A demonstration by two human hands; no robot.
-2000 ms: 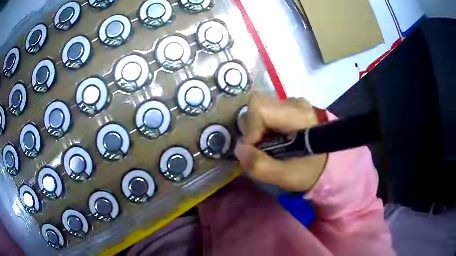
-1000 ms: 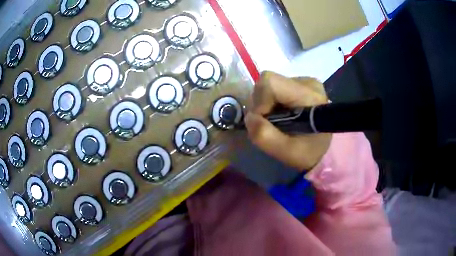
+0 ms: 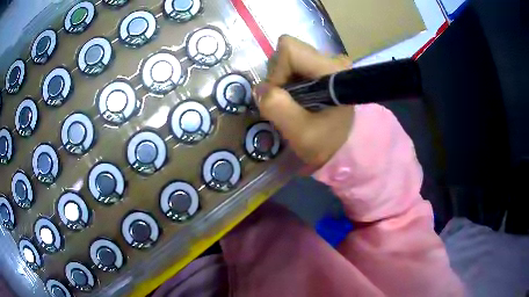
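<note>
A clear plastic tray [image 3: 229,196] lies tilted across the left and middle of the head view, with brown showing under it. Rows of round units [image 3: 191,120] with dark rims, white rings and grey centres sit in its pockets. My right hand [image 3: 307,98], in a pink sleeve, is shut on a thick black marker pen [image 3: 371,82]. The pen points left, its tip at the right edge of the end unit [image 3: 234,93] in the second row from the near edge. Whether it touches cannot be told. My left hand is not in view.
A brown cardboard sheet [image 3: 374,26] lies at the top right. Red tape [image 3: 253,26] runs beyond the tray's right edge, and yellow tape [image 3: 197,255] along its near edge. A large black surface [image 3: 470,133] fills the right side. A blue thing [image 3: 333,230] shows below my wrist.
My right hand with the pen has moved left and up, from the end unit of the nearest row to the end unit of the row behind. The tray has shifted left in the view.
</note>
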